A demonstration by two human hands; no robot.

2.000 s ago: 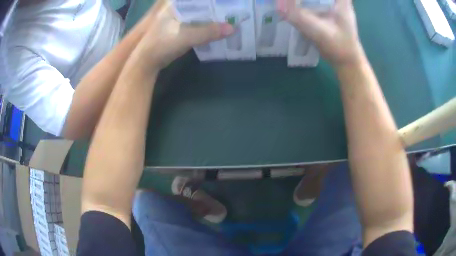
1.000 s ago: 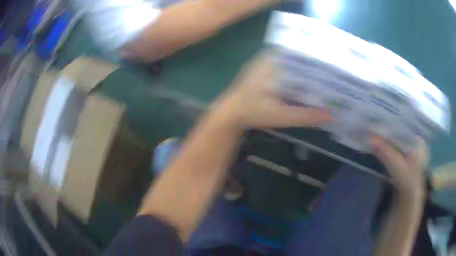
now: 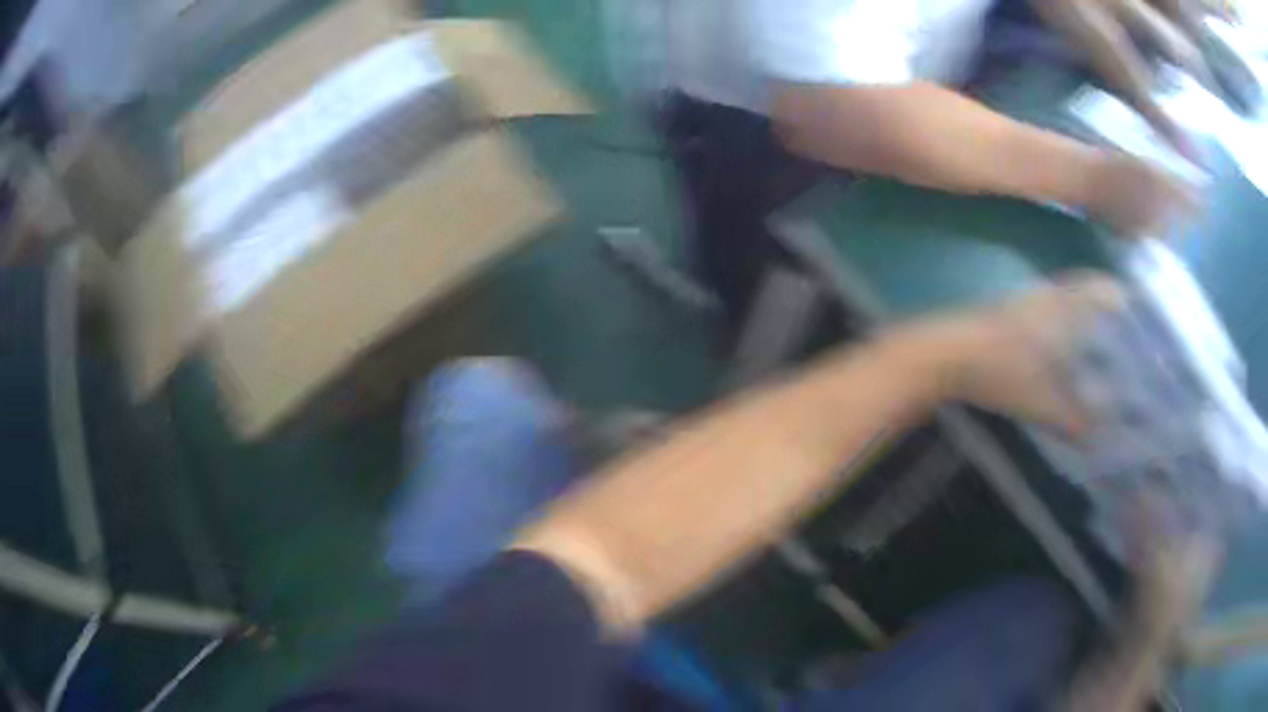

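The frame is blurred by motion. A group of white retail boxes point(image 3: 1147, 376) is held side by side over the edge of the green worktable point(image 3: 911, 264) at the right. My left hand point(image 3: 1043, 348) grips the upper end of the group. My right hand point(image 3: 1175, 556) is at its lower end, partly blurred. The open brown shipping carton point(image 3: 403, 285) stands low at the upper left. It holds a long row of white boxes point(image 3: 327, 132) and a shorter white group, with a darker strip beside them.
A person in a white top point(image 3: 848, 42) is at the table at the top, with a forearm point(image 3: 946, 139) reaching over it near the boxes. Carton flaps point(image 3: 515, 70) stand outward. A pale tube frame point(image 3: 139, 605) is at the lower left. My knee point(image 3: 473, 431) is below the carton.
The view has swung left, so the carton now shows larger and nearer the centre. The boxes, first on the table, were gathered in both hands and now appear at the right edge.
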